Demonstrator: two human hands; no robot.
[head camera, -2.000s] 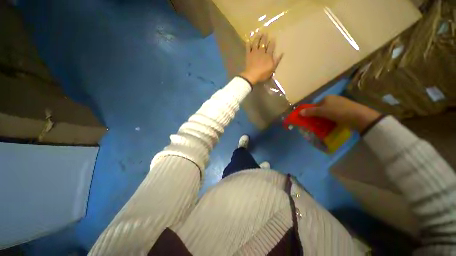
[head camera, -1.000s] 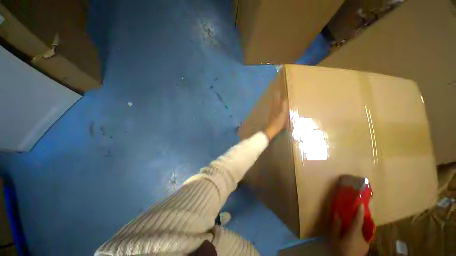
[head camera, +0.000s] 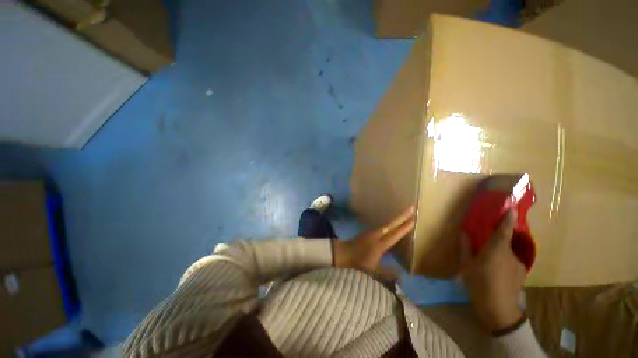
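Note:
A large brown cardboard box (head camera: 504, 91) stands before me on the right, its top closed. Shiny clear tape (head camera: 559, 171) crosses its top, with a bright glare near the left edge. My right hand (head camera: 493, 276) grips the red tape dispenser (head camera: 490, 217), its metal front end over the near part of the box top. My left hand (head camera: 378, 245) is empty, with its fingers extended against the box's near left edge.
The scuffed blue floor (head camera: 245, 140) shows to the left. A white panel (head camera: 63, 77) and a brown carton (head camera: 140, 31) are at the upper left. Cartons on a blue base (head camera: 63, 259) are at the lower left. Wrinkled brown packages (head camera: 594, 318) lie at the lower right.
The box has turned and now shows its taped top squarely at the right. My left hand has moved down along its left edge. The dispenser has come from beside the box to over its top.

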